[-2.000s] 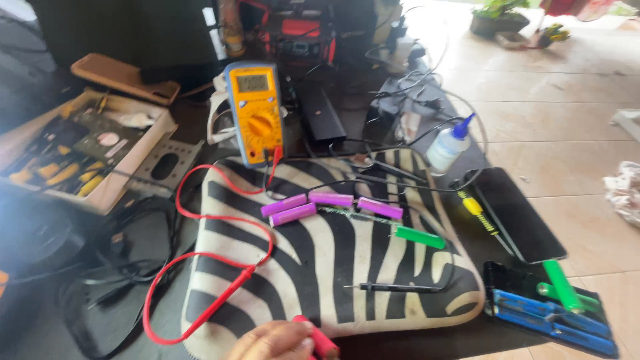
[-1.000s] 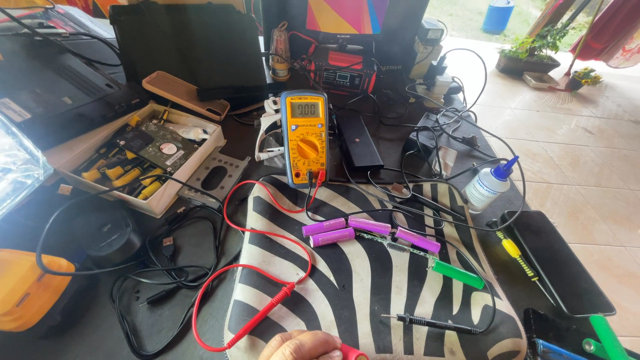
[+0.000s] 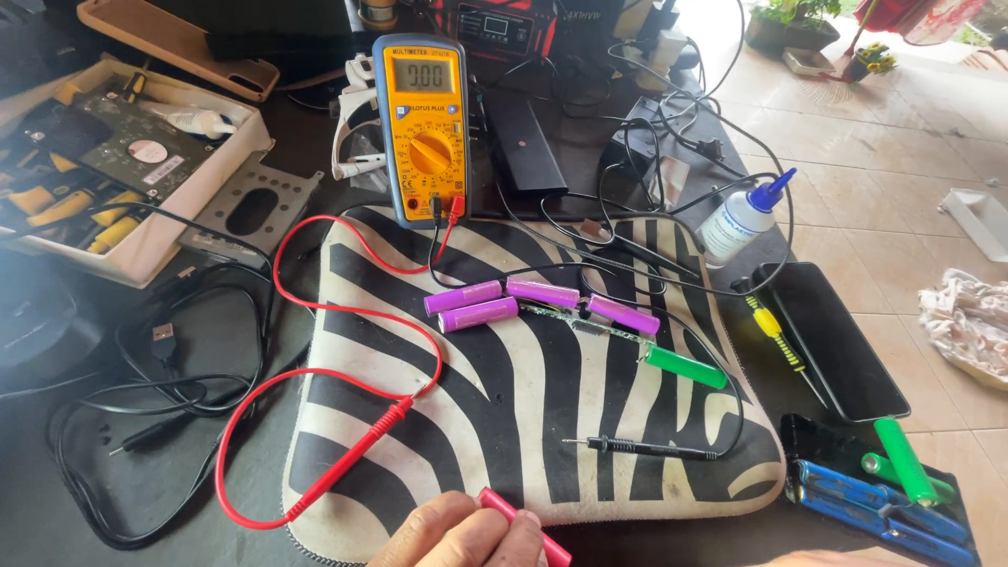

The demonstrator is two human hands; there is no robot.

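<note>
At the bottom centre, my left hand (image 3: 465, 535) grips a red cylindrical battery cell (image 3: 543, 543) over the near edge of a zebra-striped pad (image 3: 504, 425). Only a sliver of my right hand (image 3: 819, 558) shows at the bottom edge. On the pad lie several purple cells (image 3: 479, 314), a narrow circuit board (image 3: 587, 324) and a green cell (image 3: 685, 367). A yellow multimeter (image 3: 429, 153) stands behind the pad. Its red probe (image 3: 350, 461) rests at the pad's left; its black probe (image 3: 650, 449) lies at the right, tip pointing left.
A tool box (image 3: 150, 264) and tangled black cables (image 3: 169, 394) are at the left. Along the right are a glue bottle (image 3: 740, 220), a yellow-handled screwdriver (image 3: 776, 335), a black phone (image 3: 835, 346) and a holder with blue cells (image 3: 866, 504) and green cells (image 3: 902, 457).
My left hand still grips the red cell near the pad's front edge. A sliver of my right hand has come into view at the bottom right.
</note>
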